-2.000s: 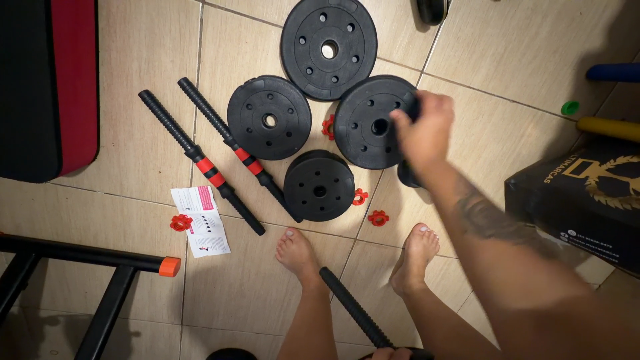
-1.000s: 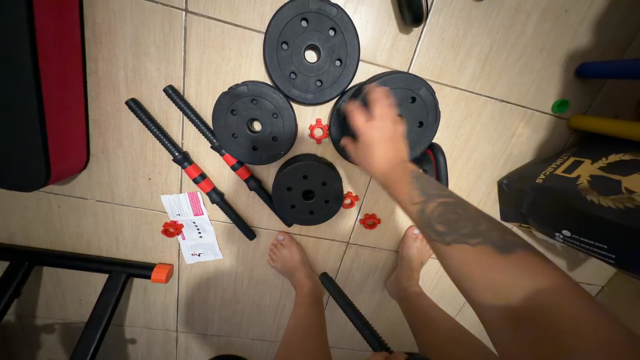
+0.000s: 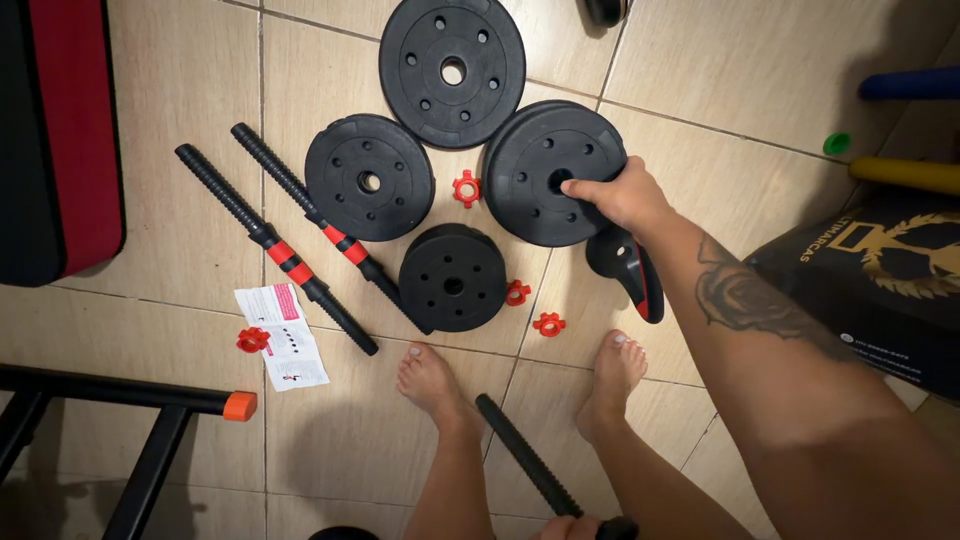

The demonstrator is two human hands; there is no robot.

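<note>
My right hand [image 3: 626, 196] grips the right edge of a black weight plate [image 3: 540, 161] in the stack on the right, thumb at its centre hole. At the bottom edge my left hand [image 3: 574, 527], partly cut off, holds a threaded black bar [image 3: 529, 455]. Around the right stack lie a large plate [image 3: 409, 75], a plate on the left [image 3: 326, 180] and a stack of small plates [image 3: 452, 309]. Two dumbbell bars [image 3: 289, 262] [image 3: 345, 246] with red bands rest on the floor. Red star nuts [image 3: 466, 189] [image 3: 517, 292] [image 3: 550, 325] lie near the plates.
A printed sheet [image 3: 291, 352] lies at the left with a red star nut [image 3: 253, 340] on it. A black frame [image 3: 150, 394] with an orange cap and a red-black pad [image 3: 79, 135] stand at the left. A black-red curved part [image 3: 641, 289] and a black bag [image 3: 885, 277] are on the right.
My right hand has moved from over the top of the right plates to their right edge. The black-red curved part shows more now. The left hand still holds the bar.
</note>
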